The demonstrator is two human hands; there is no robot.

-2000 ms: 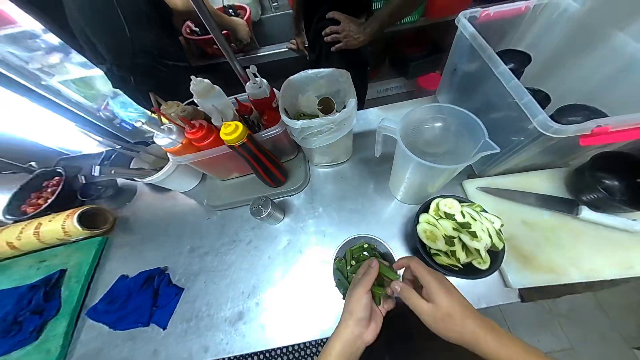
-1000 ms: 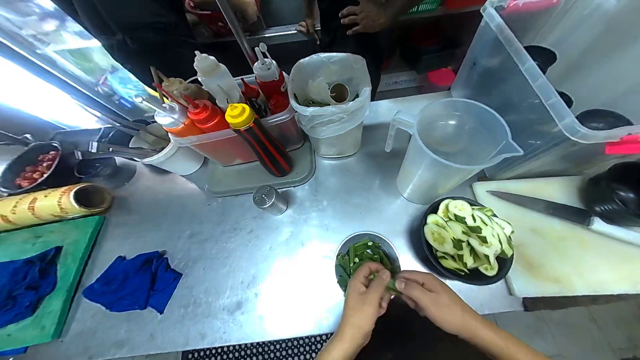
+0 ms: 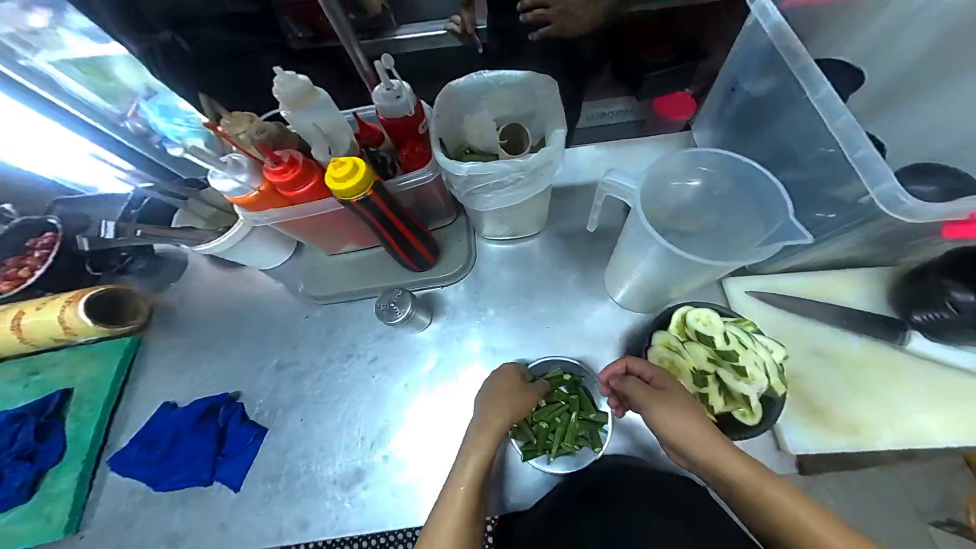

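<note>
Cut green vegetable pieces point(image 3: 563, 422) fill a round metal bowl point(image 3: 559, 466) near the counter's front edge. My left hand point(image 3: 509, 398) rests at the bowl's left rim, its fingertips down on the pieces; whether they pinch any is hidden. On the other side, my right hand point(image 3: 648, 396) is raised by the right rim with fingers curled, and I cannot make out anything between them. A black bowl point(image 3: 772, 418) of sliced pale green vegetable point(image 3: 717, 358), seemingly zucchini or cucumber, stands just right of my right hand.
Behind the bowls stand a plastic measuring jug point(image 3: 679, 229), a lined bin point(image 3: 507, 198), a shaker point(image 3: 402, 309) and squeeze bottles point(image 3: 381, 213). A knife point(image 3: 831, 314) lies on the white cutting board point(image 3: 854, 396). A blue cloth point(image 3: 187, 442) lies left. Another person's hands show beyond the counter.
My hands, together over the metal bowl before, have moved apart to its two sides. More of the green pieces shows between them.
</note>
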